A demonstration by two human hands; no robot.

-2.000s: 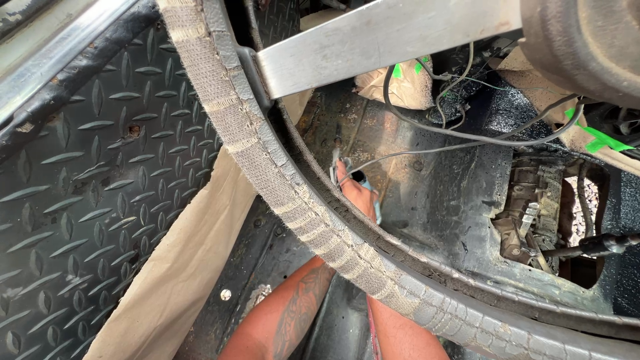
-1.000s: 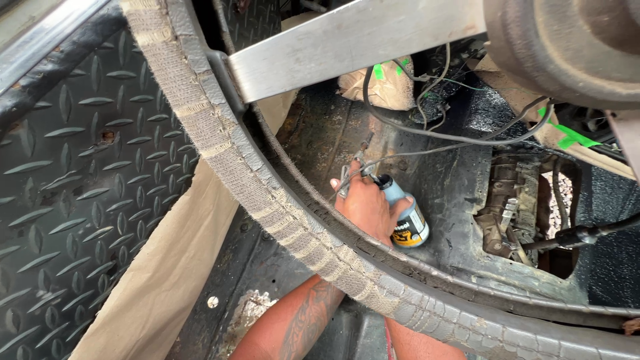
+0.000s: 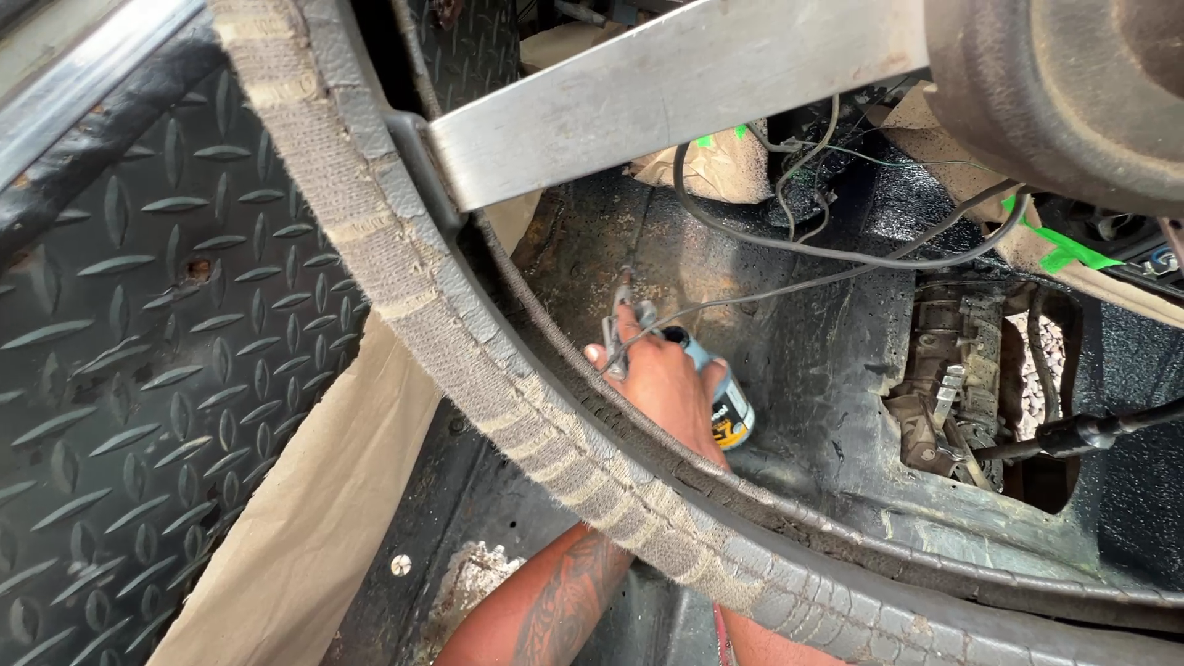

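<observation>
Beyond the worn steering wheel rim (image 3: 518, 407), my right hand (image 3: 666, 384) grips a small metal spray gun (image 3: 624, 338), one finger stretched along its top. A bottle (image 3: 731, 402) with a printed label is beside my palm, against my fingers; the wheel rim and my hand hide parts of both. The hand is low over the bare metal floor pan (image 3: 786, 361). My tattooed left forearm (image 3: 564, 592) reaches up under the rim, which hides my left hand. A thin dark cable (image 3: 768, 291) runs across the spray gun.
A silver wheel spoke (image 3: 684, 83) and the hub (image 3: 1064, 102) cross above. Loose wires hang near masking paper (image 3: 712, 171) with green tape. At right, a floor opening (image 3: 999, 398) shows mechanical parts. Brown paper (image 3: 314, 518) lies beside the black diamond-pattern panel (image 3: 120, 370).
The labelled bottle, mostly hidden two seconds ago, shows beside my right hand in the later frames. My hand keeps its hold on the spray gun.
</observation>
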